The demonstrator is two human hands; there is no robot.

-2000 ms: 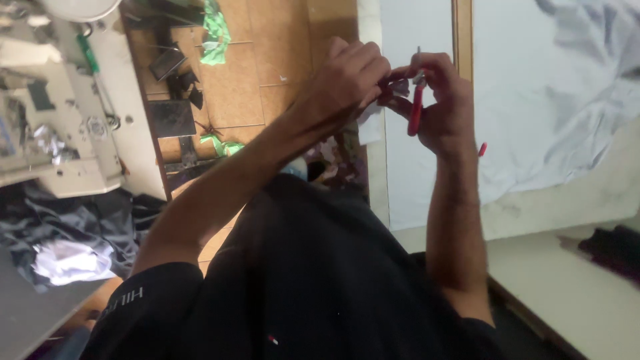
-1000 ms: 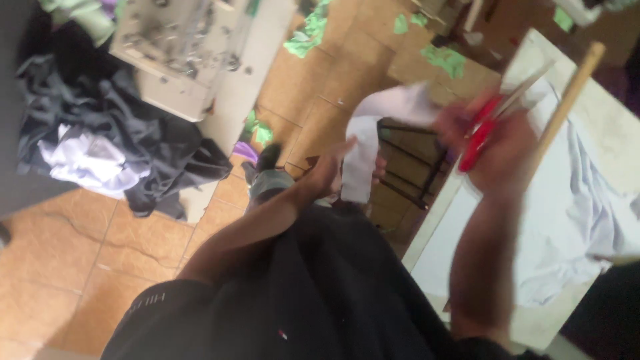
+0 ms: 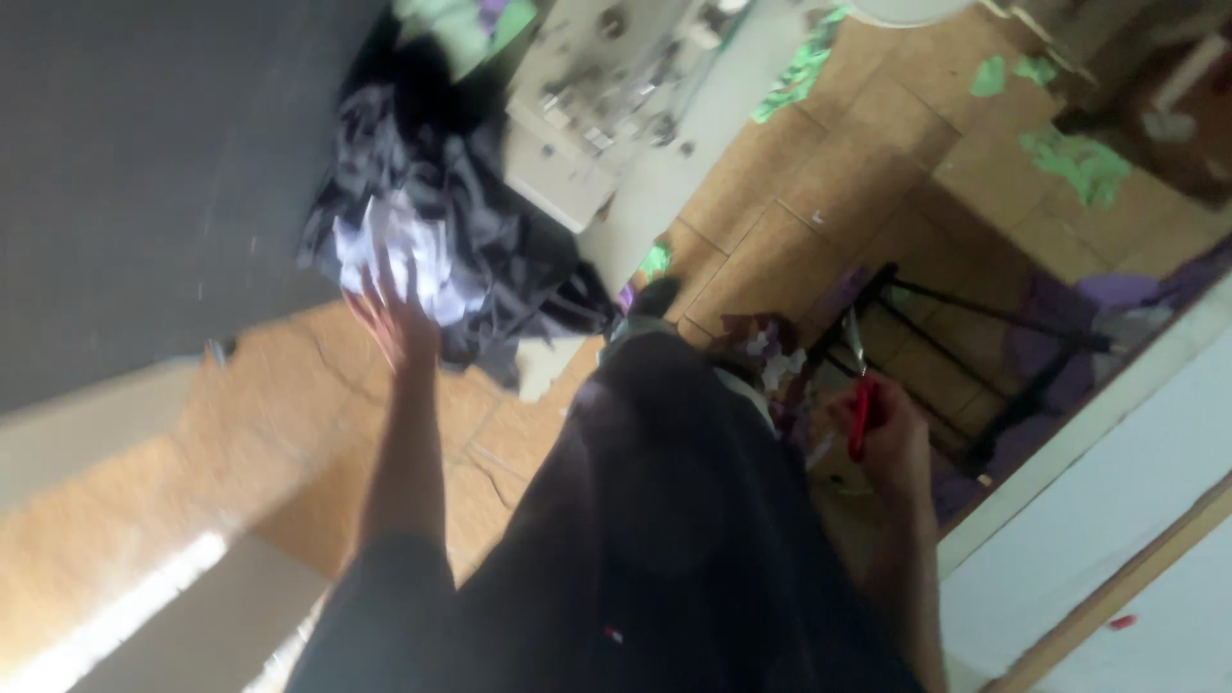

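Note:
My left hand (image 3: 390,313) reaches out with its fingers spread over a crumpled pile of white fabric pieces (image 3: 419,255). It touches or nearly touches them; blur hides which. Under the white pieces lies a heap of black fabric (image 3: 500,279) at the edge of a dark table. In my right hand (image 3: 890,433), low over the floor, is a pair of scissors (image 3: 861,409) with red handles, blades pointing away from me. The blades look close together.
A sewing machine (image 3: 568,164) stands beyond the black fabric, beside a dark tabletop (image 3: 164,173). A black metal stool frame (image 3: 962,318) and green scraps (image 3: 1078,168) are on the tiled floor. At the right is a white-covered table (image 3: 1088,510) with a wooden stick (image 3: 1116,587).
The view has swung left. My left hand has let go of the white strip it held one second ago and now lies at the white pile. My right hand still holds the scissors.

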